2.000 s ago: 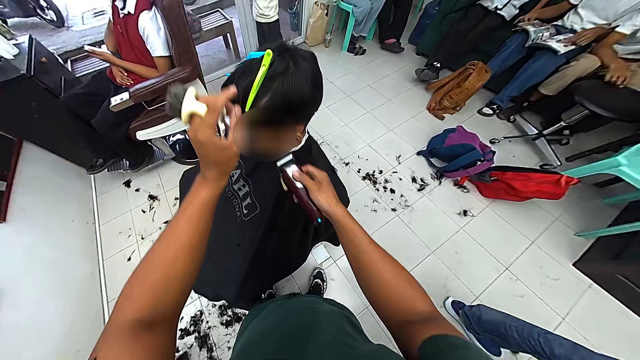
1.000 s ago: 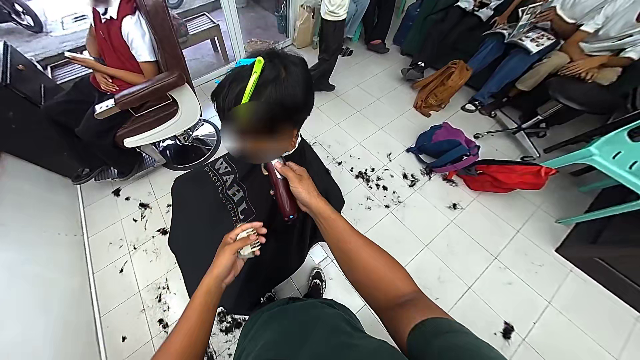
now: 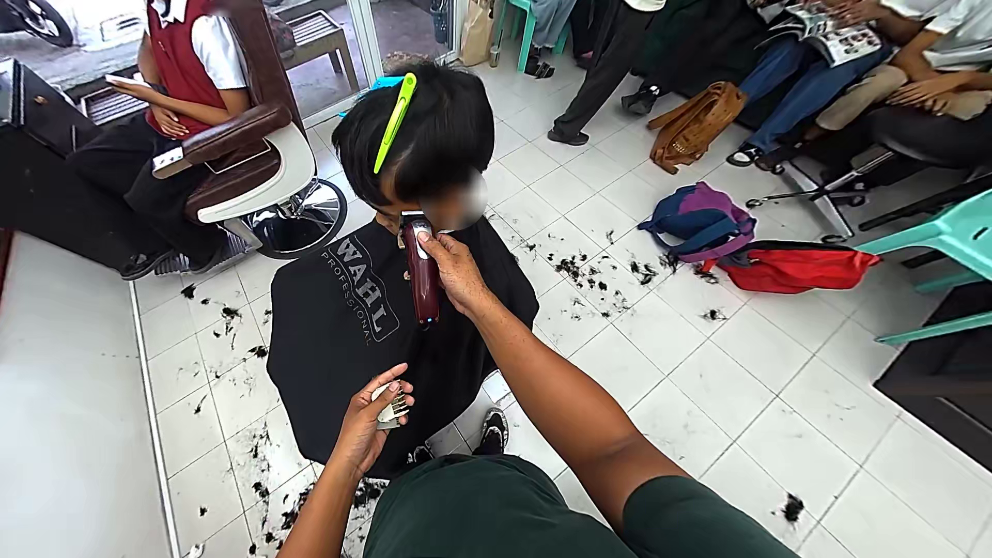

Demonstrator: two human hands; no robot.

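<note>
My right hand (image 3: 457, 275) is closed around a dark red hair clipper (image 3: 421, 271), held upright with its blade at the side of a seated person's jaw, under the hair. In my left hand (image 3: 372, 418), low in front of the cape, is a whitish clipper guard comb (image 3: 390, 404). A black Wahl cape (image 3: 310, 310) covers the seated person. In the dark hair (image 3: 449, 116) sit a yellow-green sectioning clip (image 3: 395, 122) and a blue clip (image 3: 385, 82). The person's head is turned to the right.
A brown barber chair (image 3: 240, 163) with a seated person stands at the left. Cut hair (image 3: 597, 279) lies on the tiles. At the right are a brown bag (image 3: 697, 124), a purple and blue bag (image 3: 701, 221), a red bag (image 3: 802, 267), a green plastic chair (image 3: 957, 232) and seated people.
My left hand has come down from beside the head to low in front of the cape. The seated person's head has turned to the right. A person in dark trousers has appeared in the background.
</note>
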